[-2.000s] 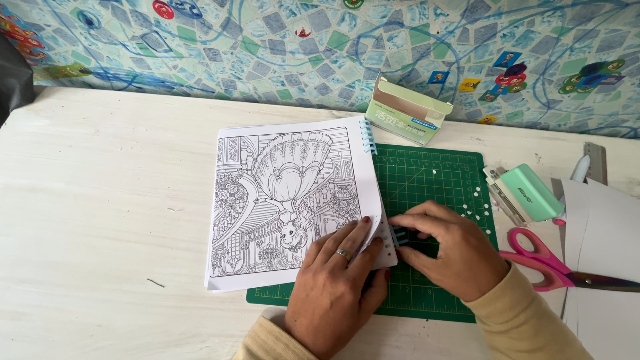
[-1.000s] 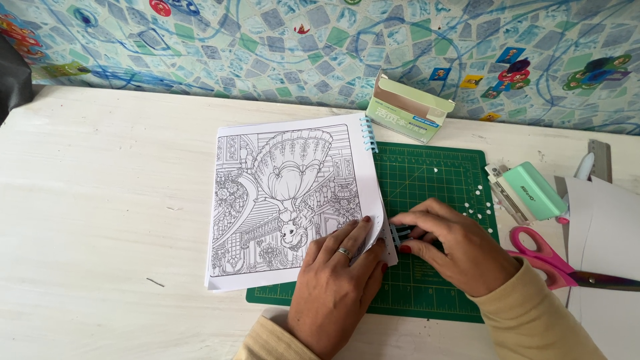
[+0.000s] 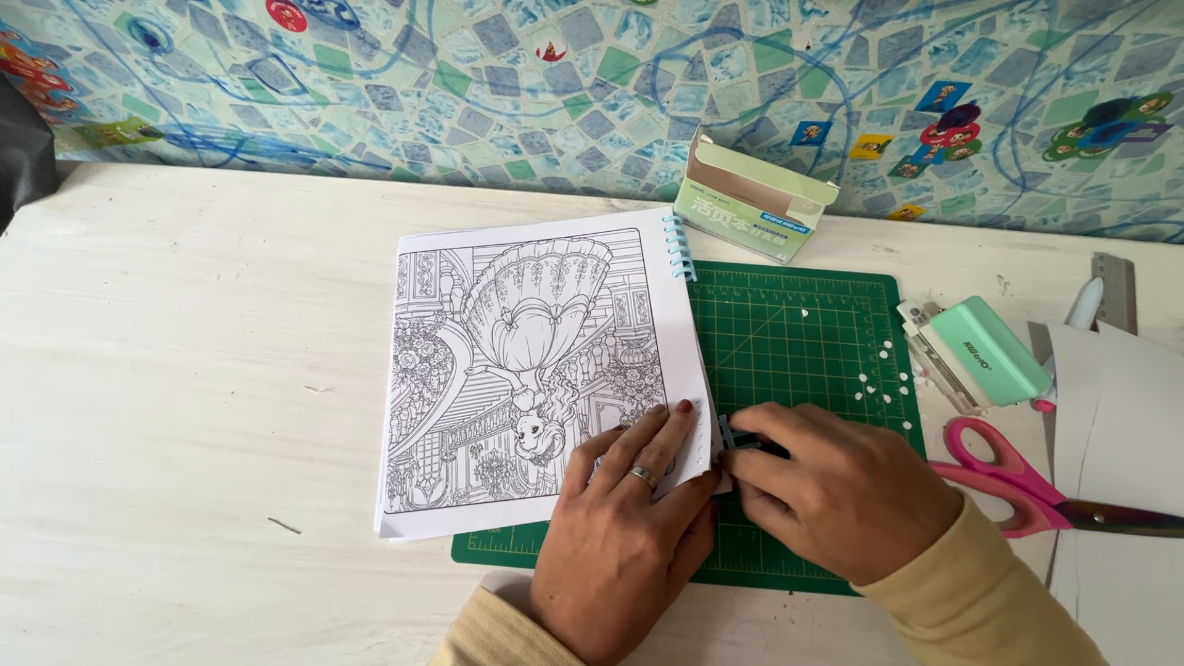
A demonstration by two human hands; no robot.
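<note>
A stack of coloring pages (image 3: pixel 546 370) with a line drawing lies upside down to me, partly on a green cutting mat (image 3: pixel 777 333). A light blue plastic binding comb (image 3: pixel 680 248) runs through its upper right edge. My left hand (image 3: pixel 638 509) presses on the lower right corner of the pages, fingers and thumb gripping the slightly lifted edge. My right hand (image 3: pixel 814 481) pinches a blue-grey binding comb piece (image 3: pixel 731 435) against that edge; most of this piece is hidden by the fingers.
An open light green cardboard box (image 3: pixel 749 208) stands behind the mat. White punched paper dots (image 3: pixel 885 379) are scattered on the mat. Rightward lie a mint green hole punch (image 3: pixel 985 356), pink-handled scissors (image 3: pixel 1027 490), a metal ruler (image 3: pixel 1115 291) and white paper sheets (image 3: pixel 1110 425). A patterned, stickered wall borders the table.
</note>
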